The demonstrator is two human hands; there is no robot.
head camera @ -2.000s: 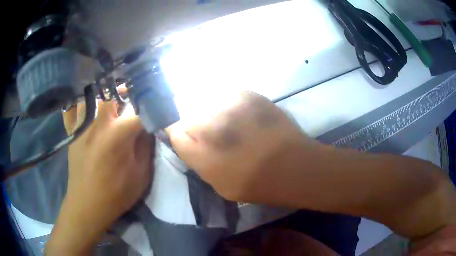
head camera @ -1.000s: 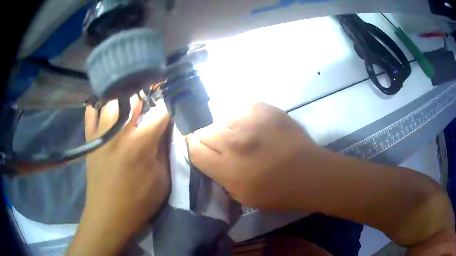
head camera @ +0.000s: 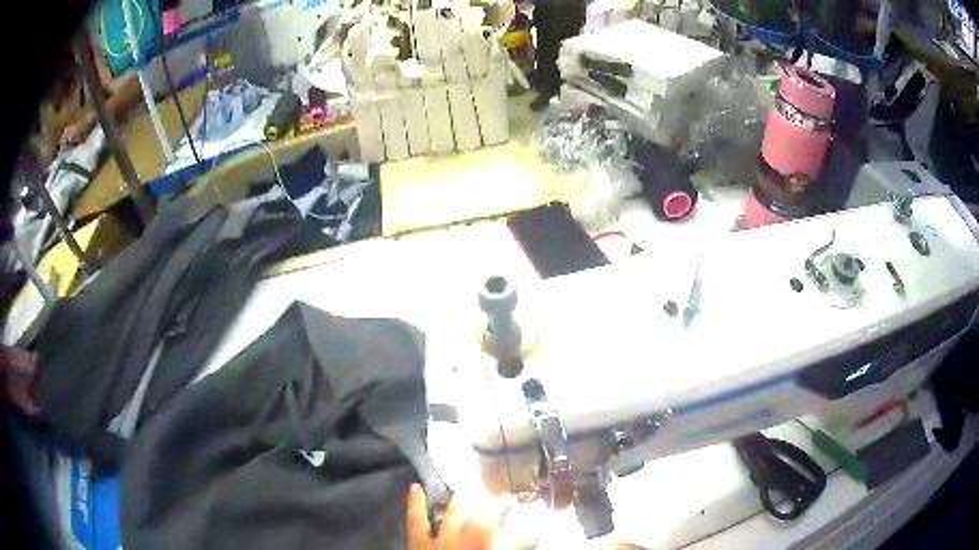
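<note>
The dark grey garment (head camera: 290, 440) lies in a loose heap left of the white sewing machine (head camera: 687, 344), its right edge reaching the needle area. My left hand (head camera: 456, 526) shows only as fingers at the bottom edge, beside the cloth's edge and left of the presser foot area. Glare and the frame edge hide its grip. The needle area (head camera: 558, 489) is overexposed. My right hand is not in view.
Black scissors (head camera: 789, 483) and a green-handled tool (head camera: 832, 449) lie under the machine arm. Behind it are a dark flat phone-like rectangle (head camera: 558, 239), a thread cone (head camera: 668, 193) and a pink bottle (head camera: 792, 145). More dark cloth (head camera: 161, 312) lies at left.
The view has swung up and back, bringing in the machine top and the benches behind. My right hand has left the picture. Only fingers of my left hand remain, at the bottom.
</note>
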